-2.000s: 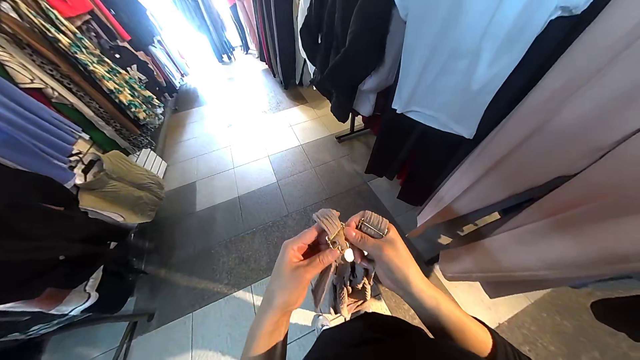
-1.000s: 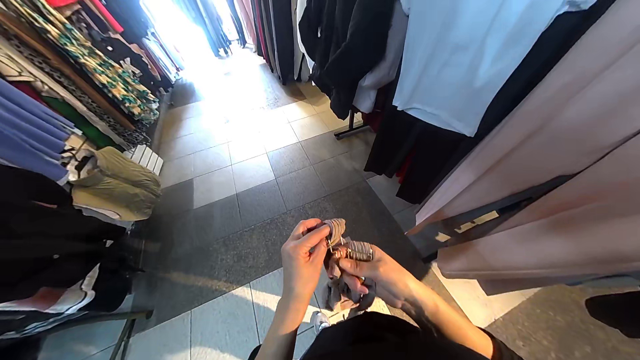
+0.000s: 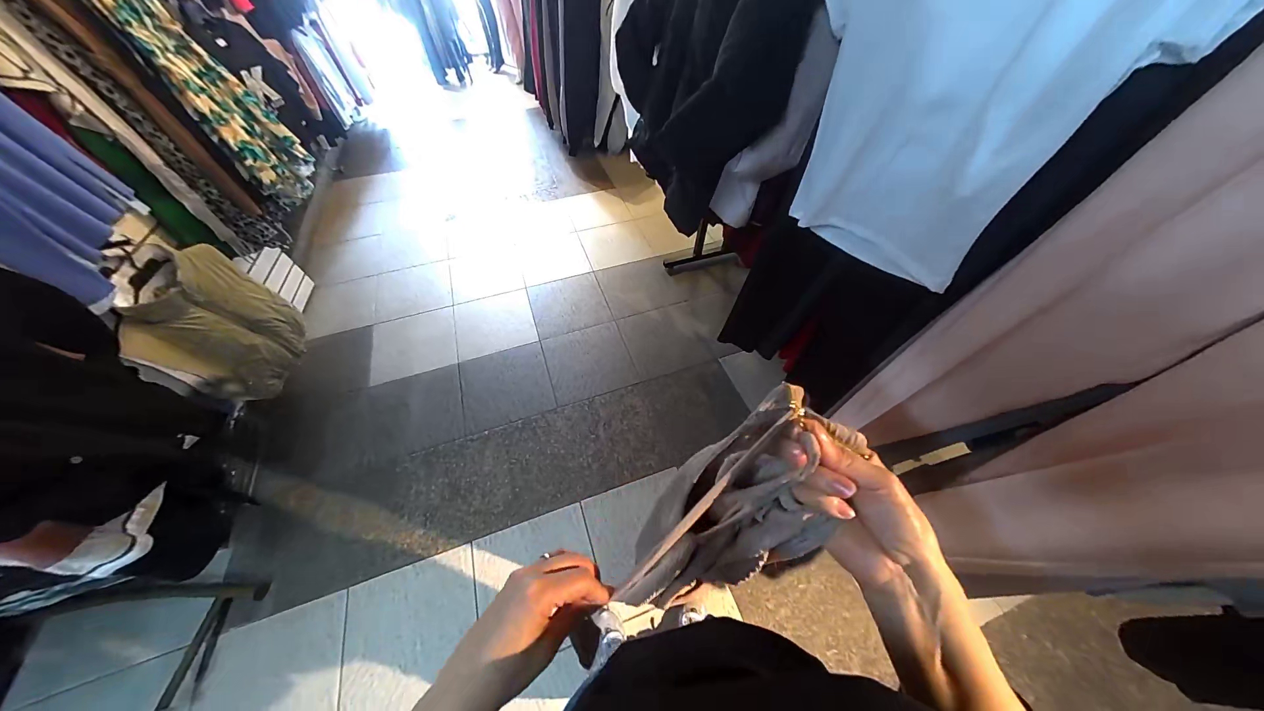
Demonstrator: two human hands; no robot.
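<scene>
A taupe fabric garment point(image 3: 731, 513) with a ribbed band hangs stretched between my two hands, low in the head view. My right hand point(image 3: 869, 494) grips its upper end by the band, where small gold-coloured metal hardware point(image 3: 798, 407) shows. Lower down and to the left, my left hand point(image 3: 543, 607) pinches the other end of a straight edge of the cloth. The garment's folds hide part of the right fingers. My left fingertips are partly hidden, and that hand wears a ring.
Racks of clothes line both sides: a white T-shirt point(image 3: 928, 128) and pink garments point(image 3: 1066, 494) at the right, olive trousers point(image 3: 212, 326) and blue garments point(image 3: 49, 188) at the left. A rack's metal foot point(image 3: 701, 260) stands on the tiled floor point(image 3: 494, 385).
My hands were close together on the bunched garment. They are now apart, the left lower and to the left, the right farther right, with the cloth opened out between them.
</scene>
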